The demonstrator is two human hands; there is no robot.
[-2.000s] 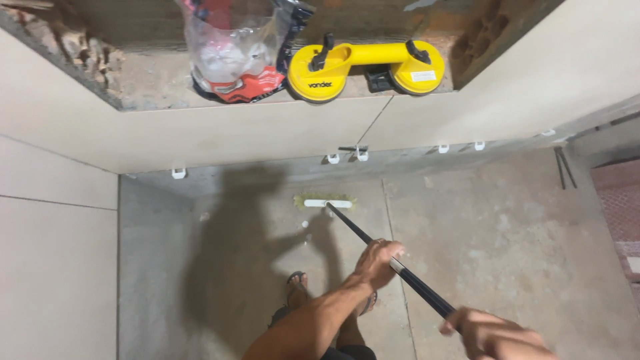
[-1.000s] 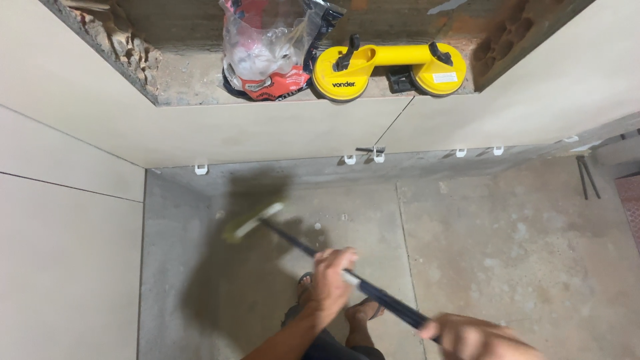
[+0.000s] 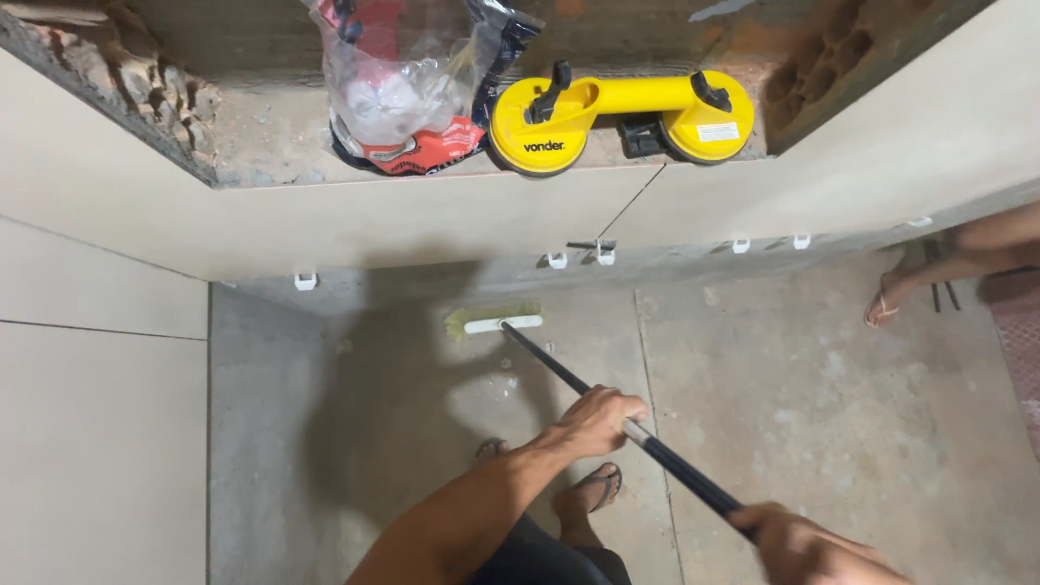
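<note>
A push broom's white head with yellowish bristles [image 3: 502,323] rests on the concrete floor near the foot of the tiled wall. Its black handle [image 3: 691,475] runs diagonally down to the right. My left hand [image 3: 603,418] is closed around the handle beside its pale metal section. Farther up the handle, near the lower right of the view, my right hand [image 3: 784,536] grips it too, slightly blurred. A few small pale bits [image 3: 504,386] lie on the floor between the broom head and my feet.
On the wall niche's ledge sit a yellow double suction-cup lifter [image 3: 540,134] and a clear plastic bag [image 3: 398,97]. White tile-levelling clips [image 3: 305,281] line the wall's lower edge. Another person's sandalled foot [image 3: 884,302] stands at right, near dark rods and a reddish patterned surface [image 3: 1016,349].
The broom head has moved right along the wall since one second ago, with both hands still on the handle. Another person's leg has come into view at the right.
</note>
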